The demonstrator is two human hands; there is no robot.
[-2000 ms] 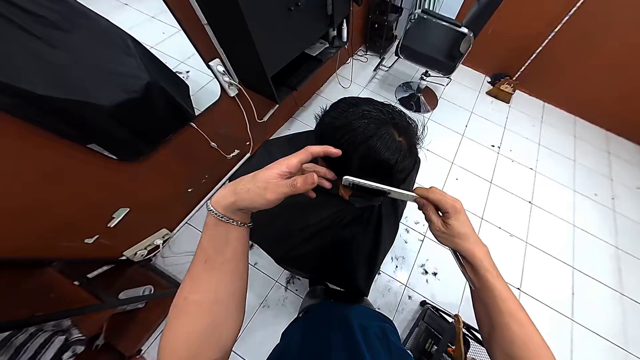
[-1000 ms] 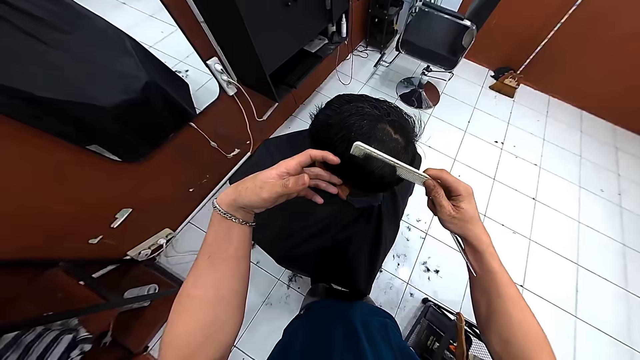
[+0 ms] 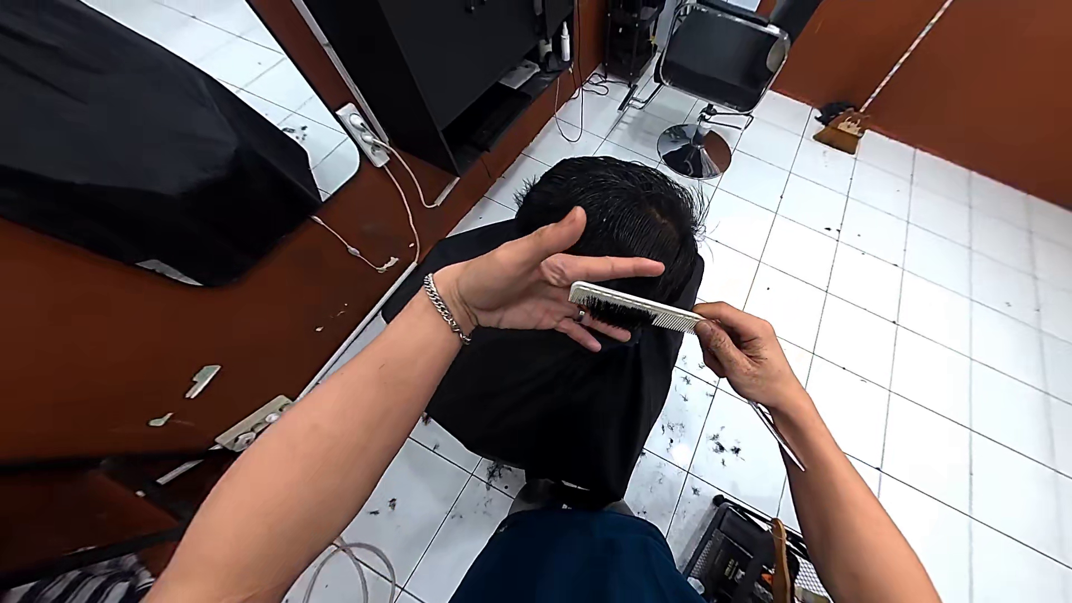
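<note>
A person with short dark hair [image 3: 611, 197] sits with their back to me under a black barber's cape [image 3: 536, 402]. My right hand [image 3: 749, 356] grips the end of a white comb [image 3: 628, 303], whose teeth are in the hair at the back of the head. Thin metal blades, apparently scissors [image 3: 777, 435], stick out below that palm; their handles are hidden. My left hand [image 3: 536, 280], with a chain bracelet [image 3: 446, 308] at the wrist, is spread with fingers apart beside the comb's tip and over the hair. It holds nothing visible.
A black salon chair [image 3: 722, 59] stands at the back, with a broom [image 3: 840, 132] by the wall. Dark cabinets [image 3: 444, 50], a power strip [image 3: 362, 134] and a mirror [image 3: 318, 126] line the left. A tool basket [image 3: 737, 544] sits low right. Cut hair lies on the tiles.
My left hand has reached further right across the back of the head, its fingers spreading wider. The comb was raised and tilted higher a second ago; it now lies lower, in the hair.
</note>
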